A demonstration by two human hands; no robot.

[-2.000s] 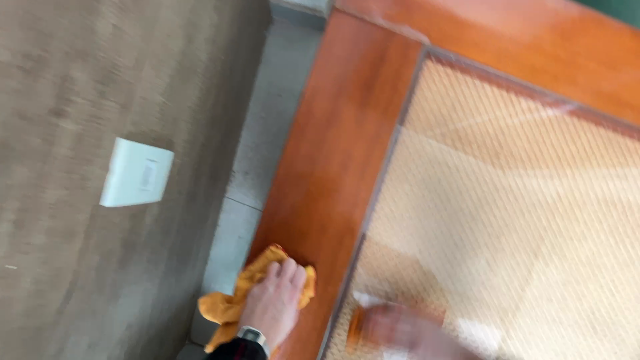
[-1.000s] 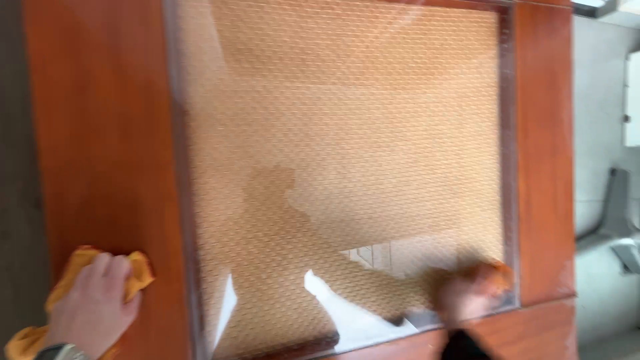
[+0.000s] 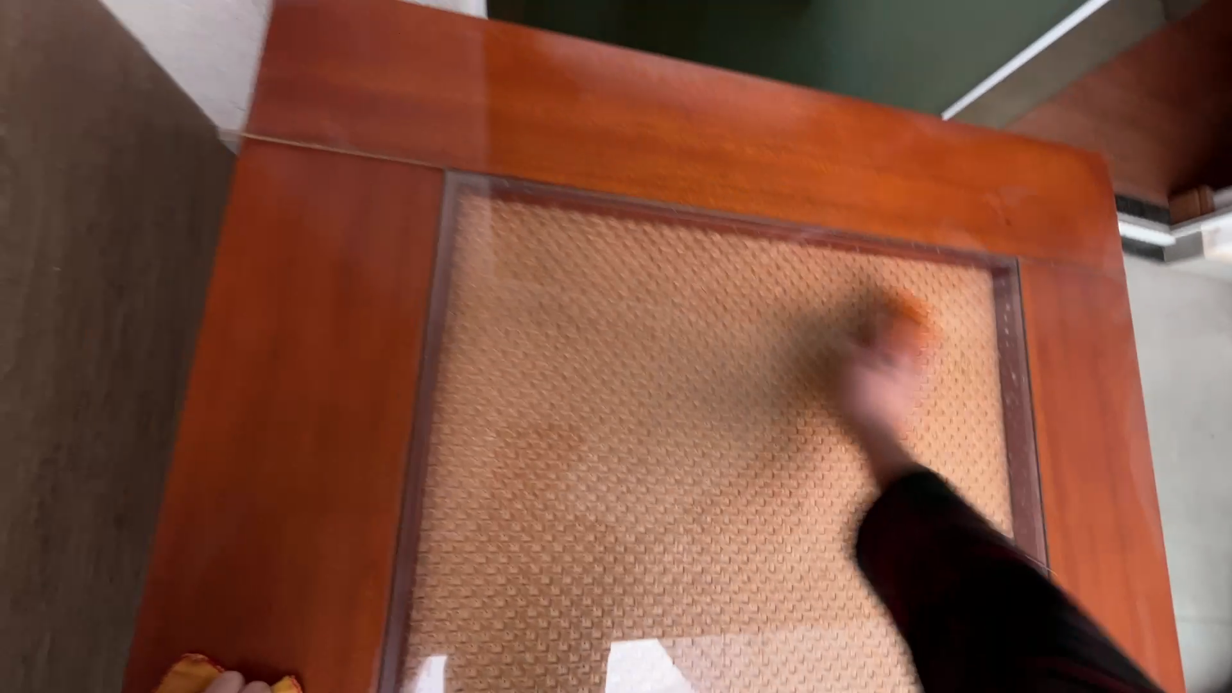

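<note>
A wooden table with a reddish-brown frame surrounds a glass panel over a woven, tan surface. My right hand, blurred, is over the upper right part of the glass with an orange cloth at its fingers. At the bottom left, only the fingertips of my left hand show, on a yellow-orange cloth lying on the left frame board. The rest of that hand is out of view.
A grey-brown wooden surface runs along the left. Beyond the far edge is a dark green surface, with a reddish-brown wooden piece at the upper right. Pale floor shows at the right.
My right hand has moved from the near right corner of the glass up toward its far right part, with the cloth. The view has shifted toward the table's far end.
</note>
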